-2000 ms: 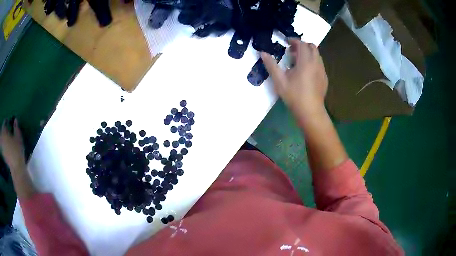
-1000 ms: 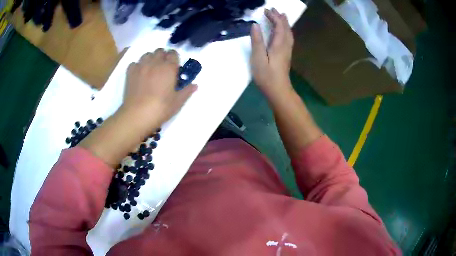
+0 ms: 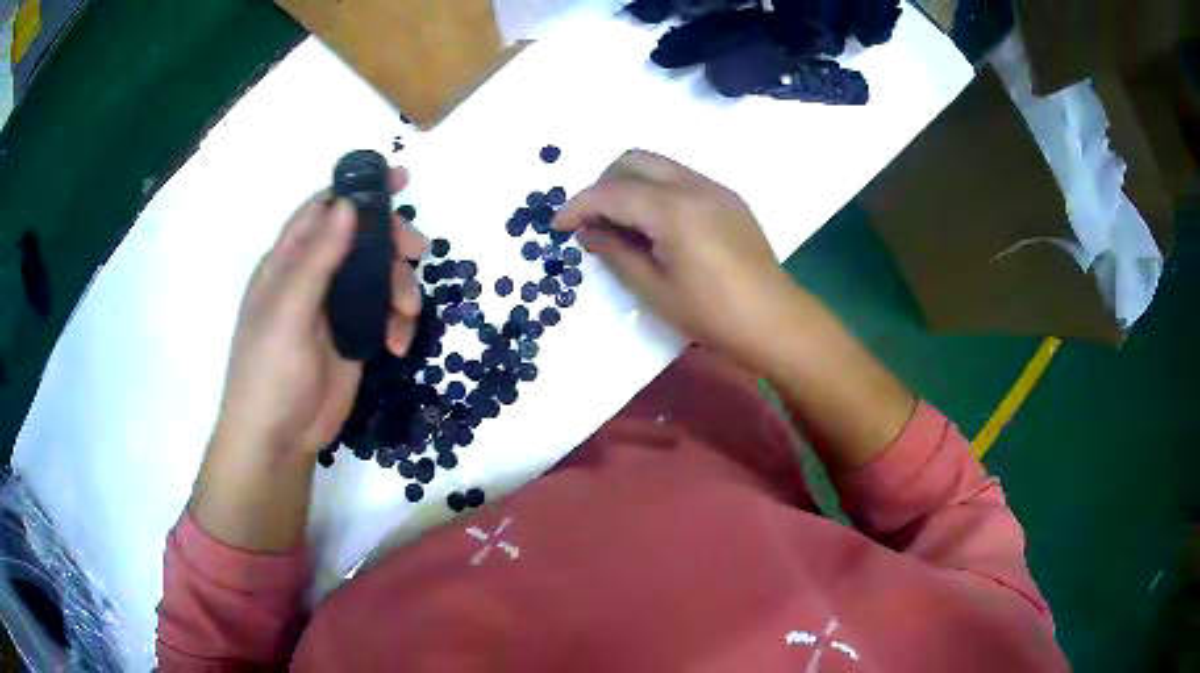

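Note:
My left hand (image 3: 292, 309) holds an elongated black housing (image 3: 361, 270) upright in view, one rounded end up, above the left part of the disc heap. My right hand (image 3: 671, 237) is at the right edge of the heap of small black discs (image 3: 487, 355). Its thumb and index finger are close together beside the discs; whether a disc is between them cannot be told. The discs lie loose on the white work sheet (image 3: 198, 355). My left hand hides part of the heap.
A pile of black housings (image 3: 790, 46) lies at the far edge. A tan cardboard sheet (image 3: 408, 53) is beside it. An open brown carton (image 3: 974, 210) with torn white paper is at right. A clear plastic bag (image 3: 59, 572) is at lower left.
My left hand has lifted the black housing off the sheet and moved left towards me. My right hand has come from the sheet's far right side down to the discs. The whole view has shifted.

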